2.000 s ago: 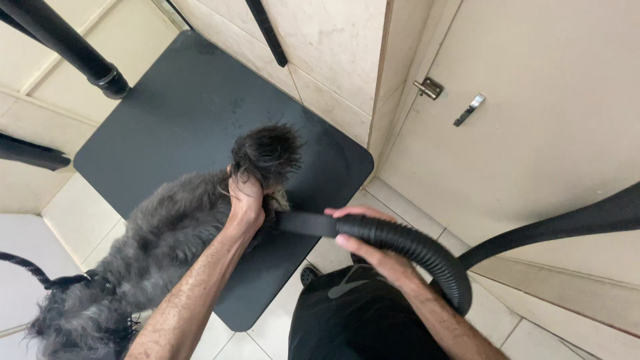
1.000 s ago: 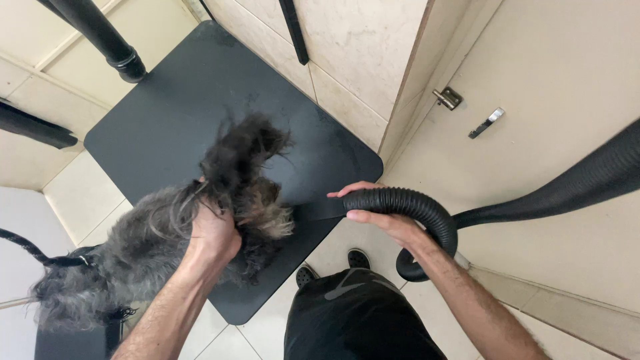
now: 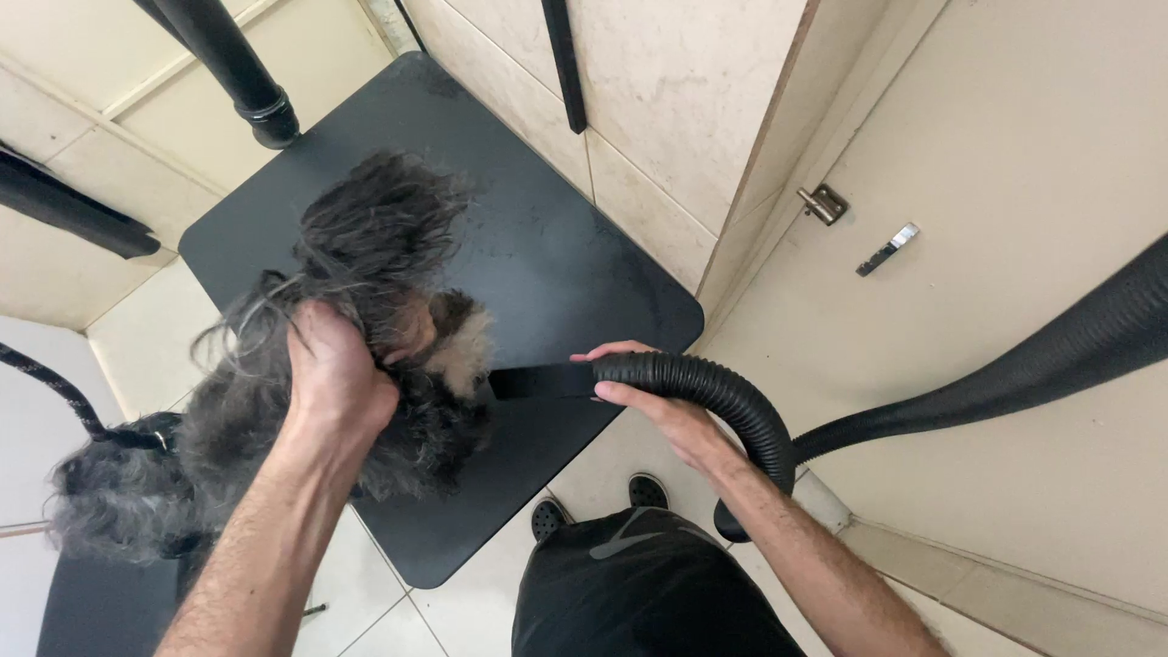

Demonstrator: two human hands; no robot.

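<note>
A shaggy grey and black dog (image 3: pixel 237 411) stands on a dark grooming table (image 3: pixel 547 265), its head at the lower left and its hindquarters toward the middle. My left hand (image 3: pixel 338 365) is closed around the base of its tail (image 3: pixel 383 219), whose long dark hair fans out above the hand. In my right hand (image 3: pixel 648 392) is a black dryer hose (image 3: pixel 721 388) with a flat nozzle (image 3: pixel 543 381). The nozzle's tip is right beside the pale fur on the dog's rear; whether it touches cannot be told. Part of my left fingers is hidden by fur.
A cord (image 3: pixel 55 383) leads to a collar at the dog's neck. Black tubes (image 3: pixel 265 114) hang at upper left, and a black bar (image 3: pixel 566 68) lies against the tiled wall. A door with a metal latch (image 3: pixel 824 203) stands at right. The hose runs off past the right edge.
The tail hair, bunched beside my left hand two seconds ago, now spreads upward from it. Both hands keep hold of the tail and the hose.
</note>
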